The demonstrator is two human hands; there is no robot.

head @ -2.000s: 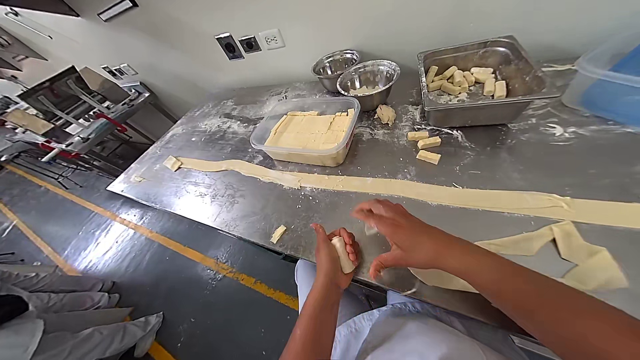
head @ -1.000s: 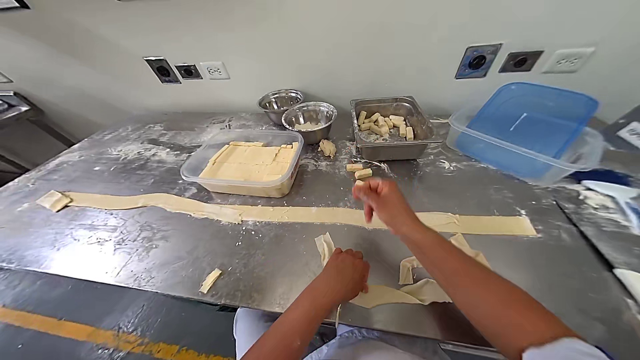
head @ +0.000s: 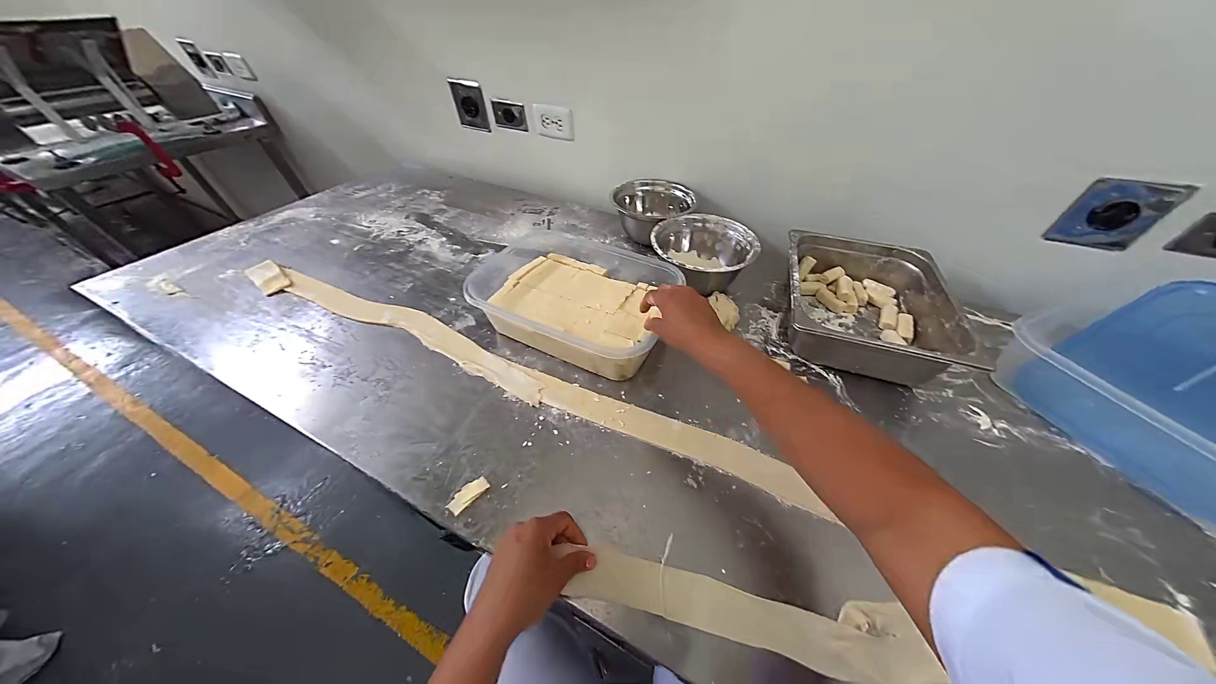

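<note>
My left hand (head: 543, 570) grips the end of a flat dough strip (head: 703, 598) lying along the near table edge. My right hand (head: 686, 318) reaches over the right rim of a clear plastic container (head: 570, 353) filled with pale cut blocks (head: 570, 299); its fingertips are at a block by the edge, and whether they grip it I cannot tell. A second, longer dough strip (head: 655, 427) runs across the table, with a folded piece (head: 268, 277) at its far left end. A small dough scrap (head: 467, 495) lies left of my left hand.
Two steel bowls (head: 654, 201) stand by the wall, the nearer one (head: 705, 249) holding flour. A steel pan (head: 855, 356) holds several wrapped pieces (head: 841, 290). To the right is a clear container with a blue lid (head: 1140, 380). A dough lump (head: 724, 311) sits behind my right hand.
My right hand has moved to the block container. My left hand, which held a small rolled piece two seconds ago, now grips the near strip's end. The view has swung right, then partly back left.
</note>
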